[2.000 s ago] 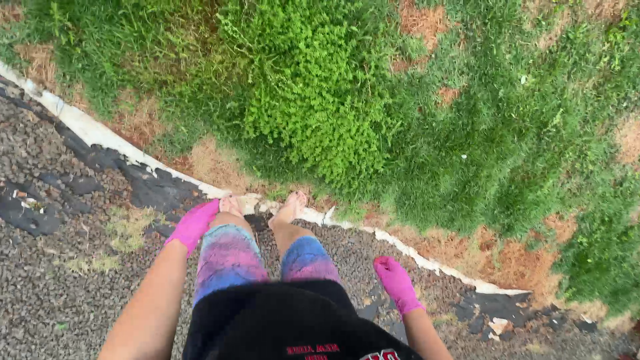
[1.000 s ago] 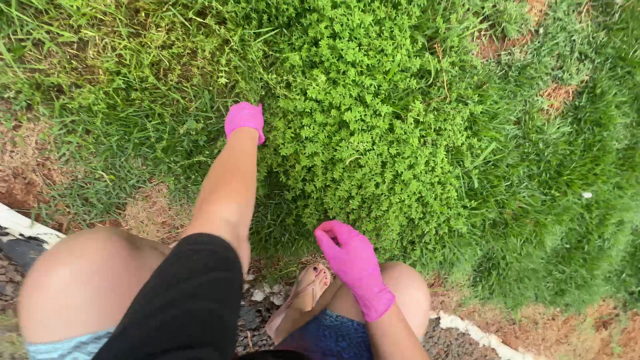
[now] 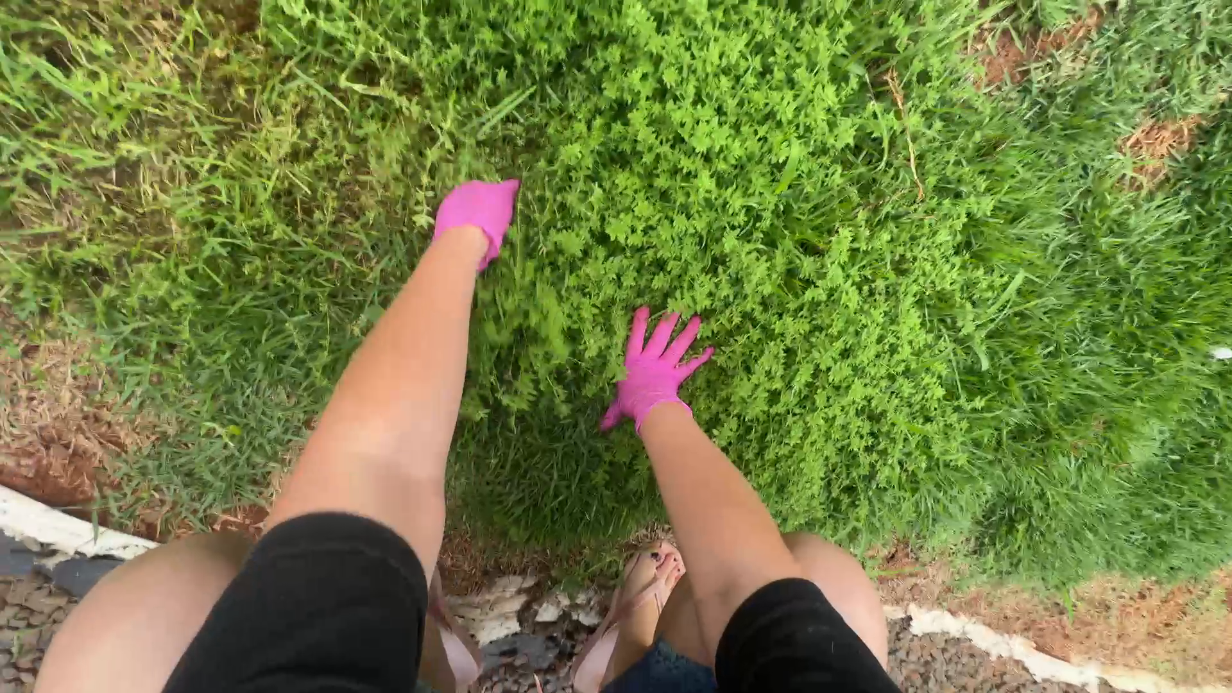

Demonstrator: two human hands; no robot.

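My left hand [image 3: 476, 214], in a pink glove, reaches down into the left side of a dense patch of leafy green weeds [image 3: 731, 173]. Its fingers are hidden by the glove's back and the foliage, so what they hold does not show. My right hand [image 3: 659, 371], gloved in the same pink, rests on the near part of the patch with its fingers spread and nothing in them. Longer grass [image 3: 241, 289] grows to the left of my left hand.
A white concrete edging [image 3: 982, 643] runs between the grass and the gravel [image 3: 924, 664]. Bare reddish soil [image 3: 58, 452] shows at the left. My sandalled foot [image 3: 654, 577] stands by the edging, between my bent knees. A dry stem [image 3: 907, 135] lies on the weeds.
I have gone from standing to crouching, with the view now closer to the plants. Since a second ago my right hand has gone from above my foot onto the weeds and its fingers have spread.
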